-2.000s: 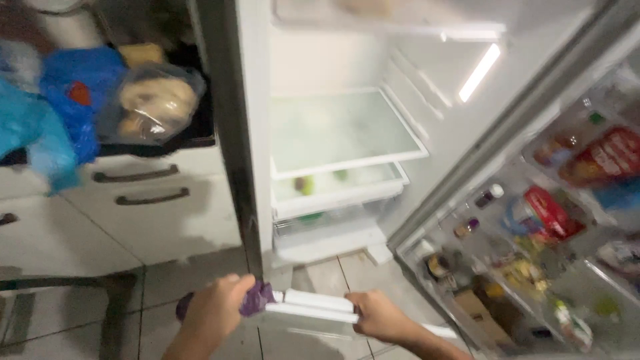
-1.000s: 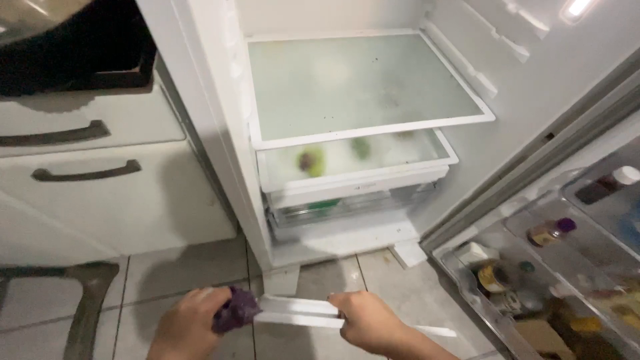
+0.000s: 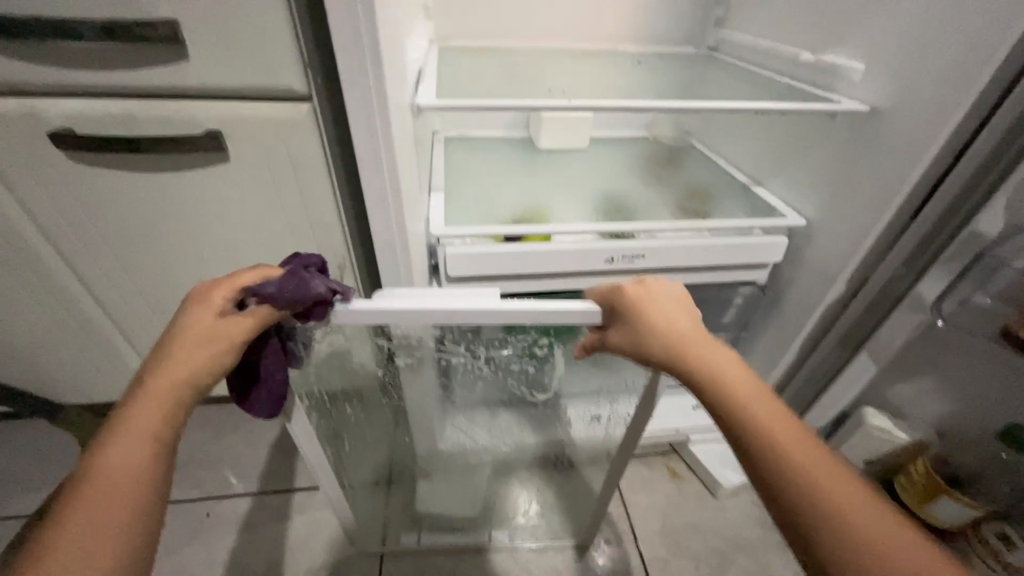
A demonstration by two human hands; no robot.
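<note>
A glass refrigerator shelf with a white plastic frame (image 3: 472, 312) hangs upright between my hands, its pane streaked with water or suds. My left hand (image 3: 228, 312) grips a purple cloth (image 3: 268, 360) at the shelf's upper left corner. Whether its fingers also hold the frame is hidden by the cloth. At the upper right corner, my right hand (image 3: 644, 320) is closed around the white frame. Behind the pane stands the opened refrigerator, with a glass shelf (image 3: 640, 76) above another glass cover (image 3: 592, 180) and a white-fronted drawer (image 3: 616, 256).
White cabinet drawers with dark handles (image 3: 140, 144) stand at the left. The refrigerator door (image 3: 944, 240) is open at the right, with a yellow-labelled container (image 3: 936, 492) low in it. Tiled floor (image 3: 688, 528) lies below; a dark chair-like frame shows at lower left.
The shelf has been raised from a flatter, lower position and now shows its full pane upright. Both hands have come up with it. The view has moved closer to the refrigerator's lower part.
</note>
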